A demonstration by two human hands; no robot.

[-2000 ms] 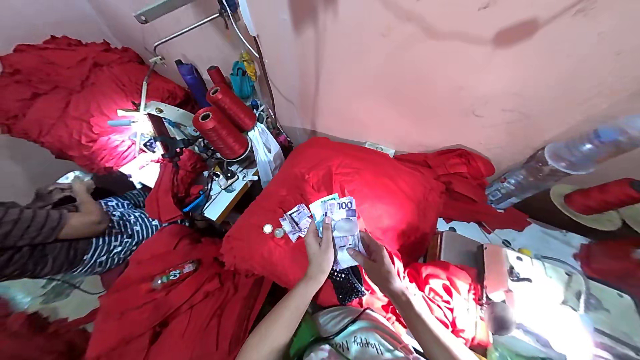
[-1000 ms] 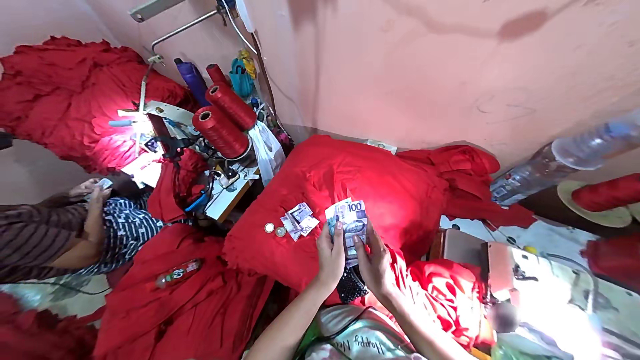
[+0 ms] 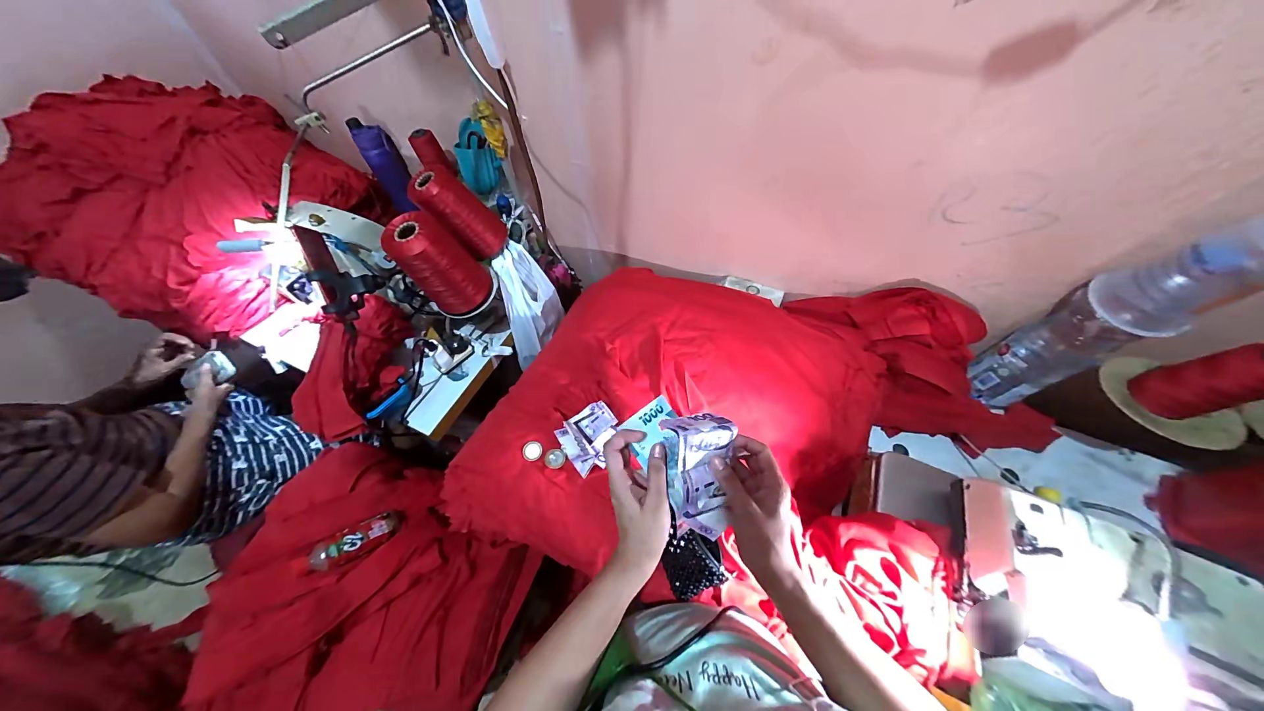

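Between my two hands, above a large red cloth bundle (image 3: 691, 336), are several banknotes. My left hand (image 3: 640, 494) pinches a blue-green note (image 3: 647, 420) and the left side of the purple notes (image 3: 699, 444). The fingers of my right hand (image 3: 755, 494) close on the right side of those purple notes, one of which is bent over. Left of my left hand, more purple notes (image 3: 590, 434) lie on the bundle, beside two coins (image 3: 543, 454). A black dotted pouch (image 3: 693, 565) sits below the notes, between my wrists; part of it is hidden.
Red thread cones (image 3: 439, 265) stand by a sewing table (image 3: 449, 390) at the left. A seated person (image 3: 148, 464) holds a small pale object there. A plastic bottle (image 3: 355, 541) lies on red cloth. At the right is a lit sewing machine (image 3: 1076, 563), with large clear bottles (image 3: 1047, 341) behind.
The notes in my hands are spread apart now; the blue-green note shows beside the purple ones, where one second ago they were held closer together. The seated person's hands have moved.
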